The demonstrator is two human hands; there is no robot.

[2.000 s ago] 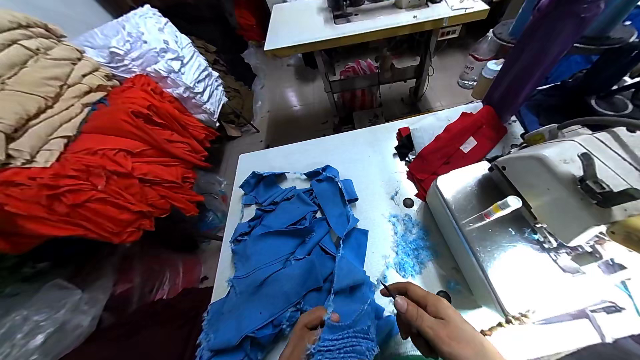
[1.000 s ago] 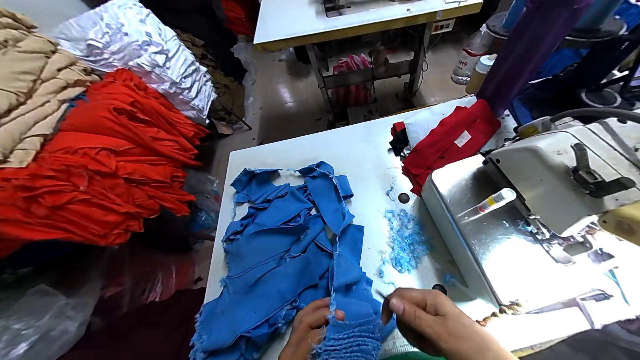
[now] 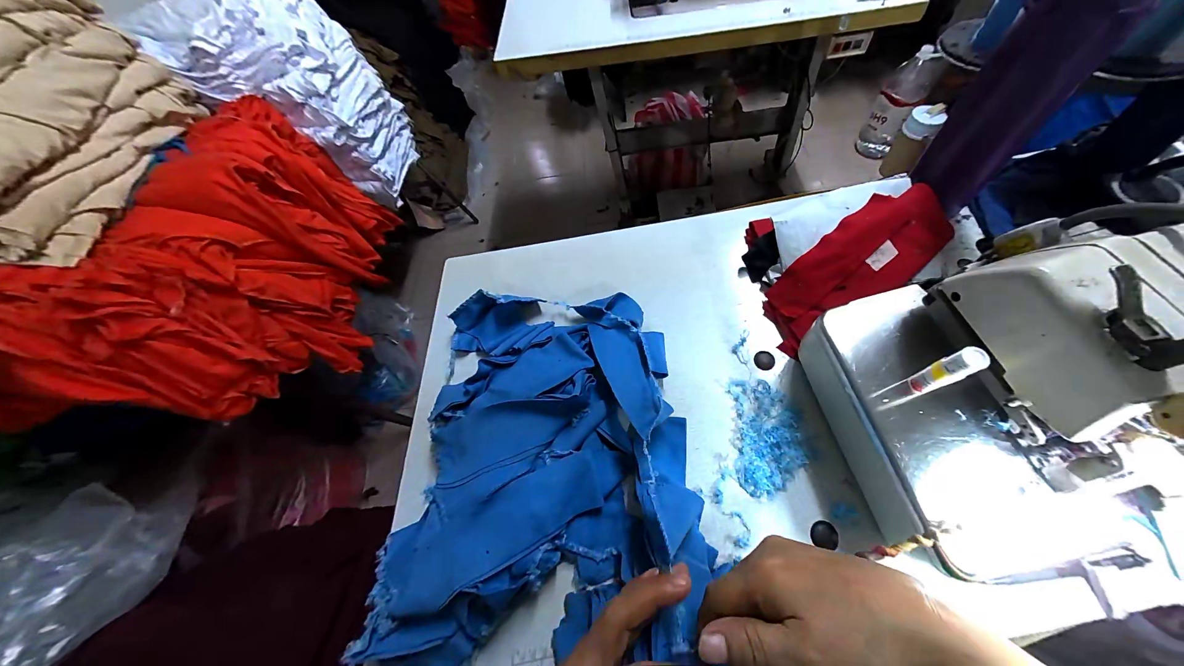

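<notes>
A heap of blue fabric strips (image 3: 527, 462) with frayed edges lies on the white sewing table (image 3: 555, 268). At the bottom edge, my left hand (image 3: 629, 615) rests its fingers on the blue cloth, partly out of view. My right hand (image 3: 823, 610) is just right of it, fingers curled against the same cloth, thumb and forefinger together. Whether a small tool is inside the right hand cannot be seen. Blue thread lint (image 3: 766, 439) lies to the right of the strips.
An overlock sewing machine (image 3: 1045, 351) stands at right, a marker-like tube (image 3: 934, 375) on its cover. Red folded fabric (image 3: 860, 259) lies behind it. Red (image 3: 213, 268), white (image 3: 296, 83) and beige (image 3: 83, 120) garment piles are at left. Another sewing table (image 3: 703, 28) stands ahead.
My right hand has moved left and down to the blue cloth beside my left hand. The thin dark tool seen in its fingers two seconds ago no longer shows.
</notes>
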